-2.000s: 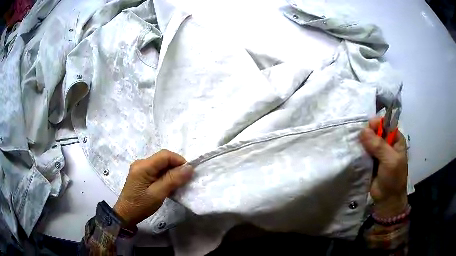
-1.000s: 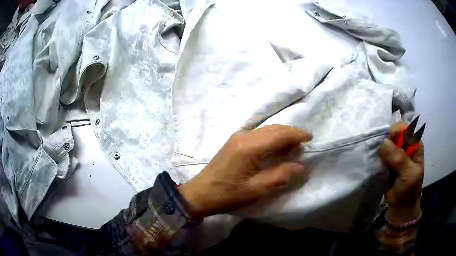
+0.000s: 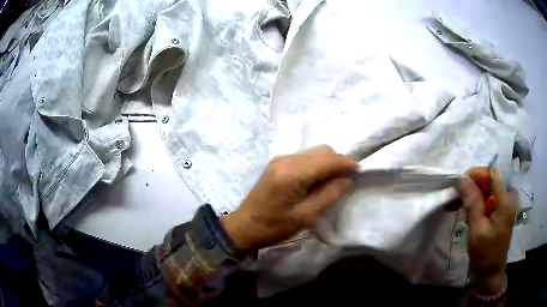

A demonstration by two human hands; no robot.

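Observation:
A pale grey-white jacket [image 3: 336,90] lies spread before me, with small dark snaps along its edges. My left hand [image 3: 294,195] pinches the left end of a raised seam [image 3: 408,178] between thumb and fingers. My right hand [image 3: 489,219] holds the seam's right end and also the orange-red thread snips [image 3: 490,195], whose blades point up and are blurred. The cloth below the seam hangs in a fold between my hands. Loose threads cannot be made out.
A pile of similar pale jackets [image 3: 57,90] lies at the left and hangs over the near edge of the white table [image 3: 162,204]. A sleeve with snaps [image 3: 480,54] lies at the upper right. Dark floor shows below the table.
My left hand left the seam's left part, moved right over the cloth, and now pinches the seam closer to my right hand. The view has shifted, so the garments appear further right.

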